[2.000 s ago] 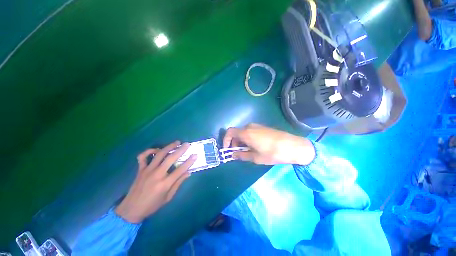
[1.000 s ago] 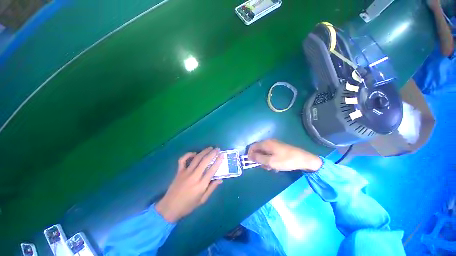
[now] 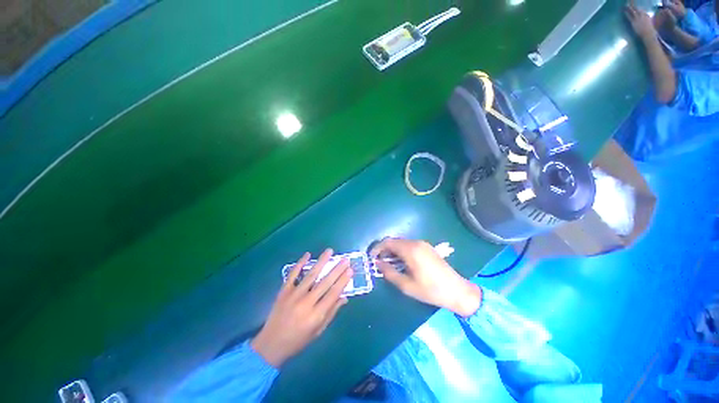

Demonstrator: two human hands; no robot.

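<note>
A power bank unit with an open whitish frame [image 3: 359,283] lies flat on the blue-green bench. My left hand [image 3: 303,311] lies over its left and middle part, fingers spread across the pale battery cell, pressing it down. My right hand [image 3: 418,271] is at the unit's right end, fingers bent around the white charging cables [image 3: 377,266], which are mostly hidden under it. White plug tips [image 3: 445,249] show beyond the right hand's back.
A grey tape dispenser [image 3: 504,205] with pale tabs stands at the right, a cardboard box [image 3: 635,224] behind it. A pale ring [image 3: 424,174] lies left of the dispenser. Another unit [image 3: 394,46] is on the green conveyor. Waiting units [image 3: 76,392] lie bottom left. A person's arm [image 3: 658,59] shows top right.
The view has shifted. A unit with cables has come into view on the conveyor. My left hand's fingers are more spread over the unit; plug tips now show past my right hand.
</note>
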